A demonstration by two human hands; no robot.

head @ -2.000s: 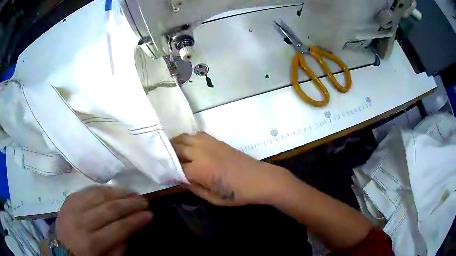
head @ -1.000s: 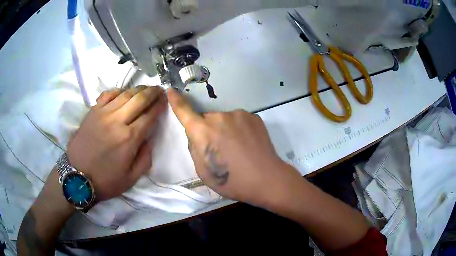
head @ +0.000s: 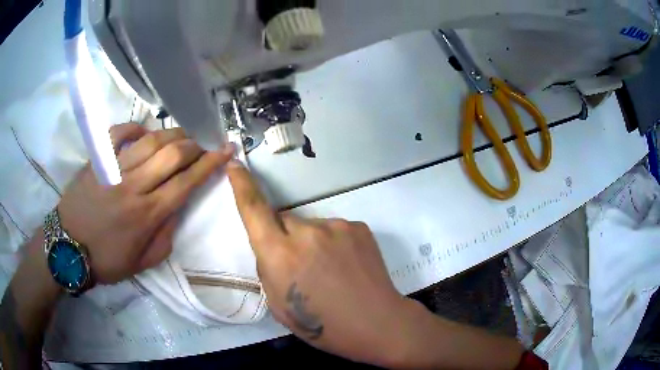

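A white trouser piece (head: 206, 224) with dark stitch lines lies on the machine table, its edge under the needle area. A narrow brown strip (head: 221, 282) shows on its lower part, near a curved stitched edge. My left hand (head: 137, 195) lies flat on the cloth left of the needle, fingertips close to the presser foot (head: 237, 134). My right hand (head: 318, 274) presses its extended index finger on the cloth edge just below the presser foot. The fingertips of both hands nearly meet. The needle tip is too small to tell.
The white sewing machine head (head: 391, 22) spans the top. Orange-handled scissors (head: 499, 130) lie on the machine bed at right. A printed ruler (head: 470, 235) runs along the table's front edge. More white pieces (head: 579, 267) are piled at the lower right.
Both hands have moved from the cloth's lower edge up to the presser foot. The cloth now lies turned with its curved edge toward me. The camera view has shifted closer to the machine head.
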